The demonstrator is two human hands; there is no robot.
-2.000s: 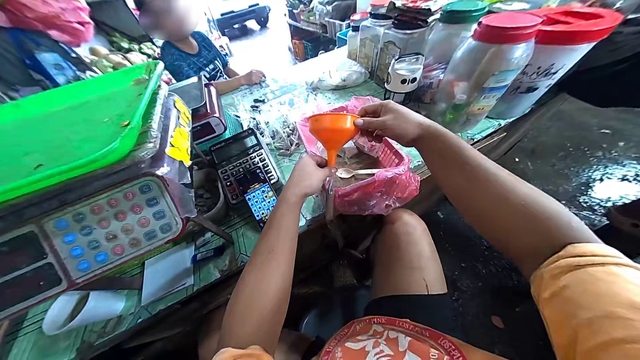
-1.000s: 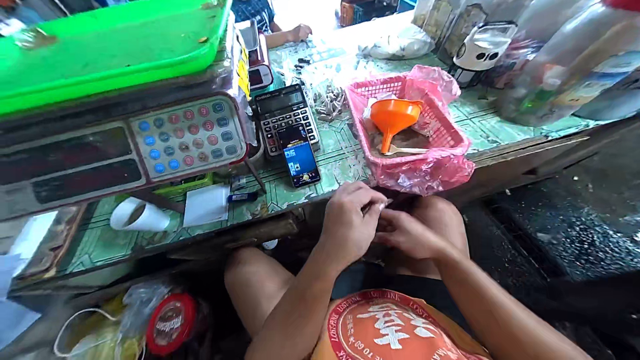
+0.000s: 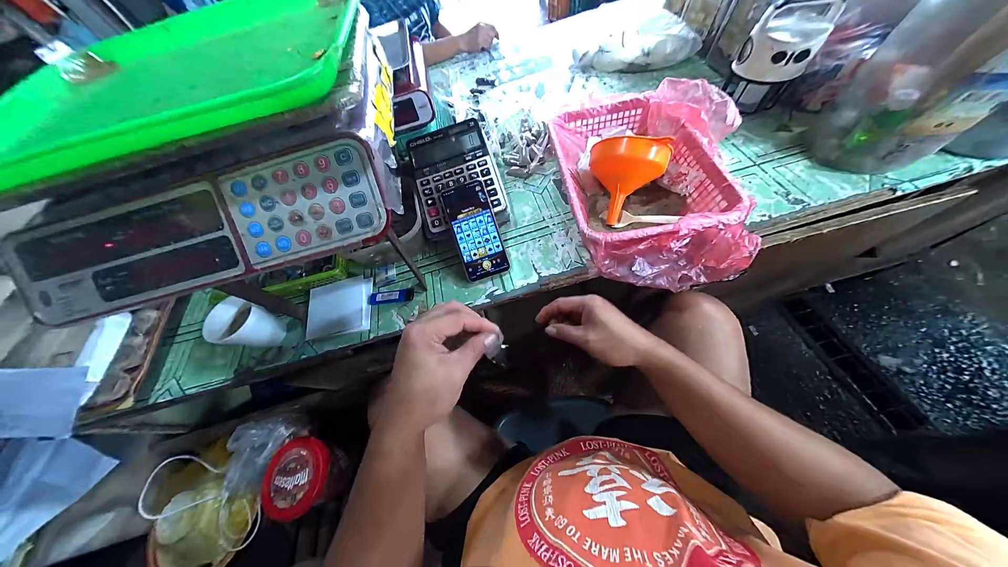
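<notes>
Between the thumb and fingers of my left hand point(image 3: 449, 350) is a small clear plastic packet point(image 3: 494, 346), held over my lap at the counter's front edge. My right hand point(image 3: 594, 329) is a short way to the right of it, fingers curled and apart, with nothing seen in them. Beyond my hands, an orange plastic funnel point(image 3: 628, 167) rests spout down in a pink plastic basket point(image 3: 571, 189) lined with pink film. A light-coloured spoon point(image 3: 650, 220) lies there on brown powder. Left of the basket is a pile of small filled packets point(image 3: 526, 148).
A phone point(image 3: 477, 236) leans on a calculator point(image 3: 453, 161). At the left stands a digital scale point(image 3: 303, 201) under a green tray point(image 3: 197, 87). A white cup point(image 3: 242, 323) lies beside paper point(image 3: 339, 307). Jars stand at the right. Another person's hand point(image 3: 478, 37) rests across the counter.
The funnel, held over the basket two seconds ago, now rests in it. My hands have come down to the counter's front edge and, since one second ago, moved apart.
</notes>
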